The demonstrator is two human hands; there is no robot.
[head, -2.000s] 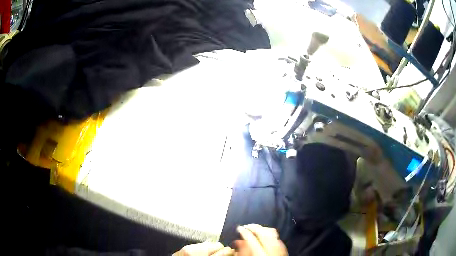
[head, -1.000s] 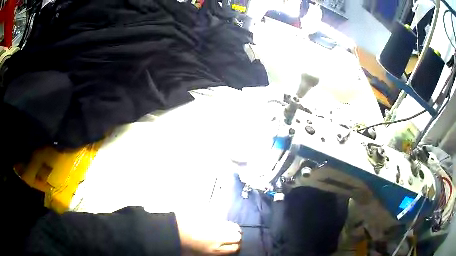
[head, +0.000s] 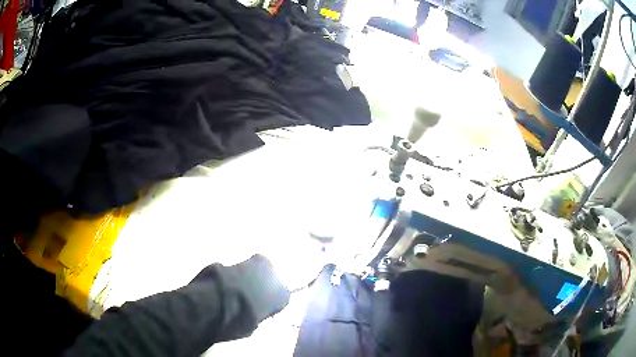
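Observation:
A black fabric piece (head: pixel 335 317) lies under the left end of the sewing machine head (head: pixel 481 230) and runs down to the frame's bottom edge. The presser foot area (head: pixel 373 273) is partly lost in lamp glare. My left arm in a dark sleeve reaches in from the lower left. My left hand (head: pixel 301 273) is at the fabric's upper left edge, close to the needle area, almost washed out by the glare; its fingers cannot be made out. My right hand is not in view.
A large crumpled black garment (head: pixel 174 90) covers the upper left. Yellow plastic (head: pixel 87 244) lies at the lower-left table edge. A pale post (head: pixel 422 124) stands on the machine head. Black thread cones (head: pixel 554 73) stand at the upper right.
Both hands were at the bottom edge at first; the right has left the picture. My left hand has moved up to the needle area. The view has tilted up, so the machine appears lower.

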